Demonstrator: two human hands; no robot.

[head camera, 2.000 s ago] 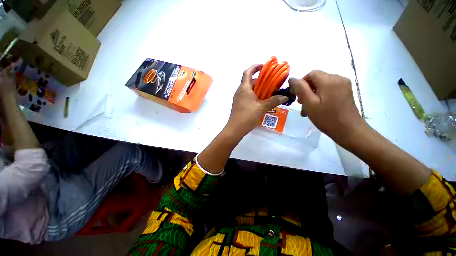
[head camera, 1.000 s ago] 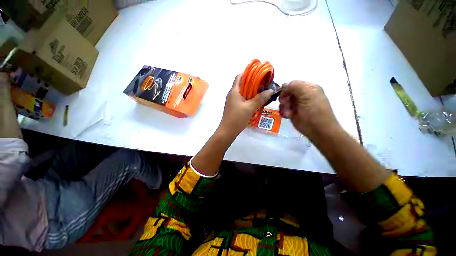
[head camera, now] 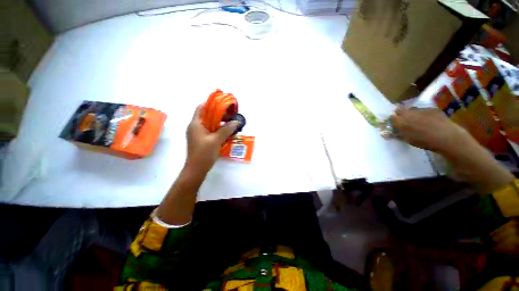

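My left hand (head camera: 200, 142) holds the coiled orange cord (head camera: 217, 108), with its black part (head camera: 238, 121) at the thumb. The orange insert card (head camera: 241, 149) with a black-and-white square code lies on the table beside that hand. A retail box (head camera: 115, 128) in orange and black lies to the left. My right hand (head camera: 420, 126) is at the right, over a small clear bag of bits (head camera: 388, 129) beside the yellow-green knife (head camera: 365, 110). Its fingertips are blurred, so I cannot tell whether they grip the bag.
A large brown carton (head camera: 401, 42) stands at the back right, with orange and yellow retail boxes (head camera: 468, 108) beyond my right hand. A tape roll (head camera: 258, 24) and a blue-handled tool (head camera: 234, 9) lie at the back. Brown cartons (head camera: 21, 45) stand at the left edge.
The view has swung right. My right hand has left the black part of the cord and moved right to the small clear bag. My left hand still holds the coil.
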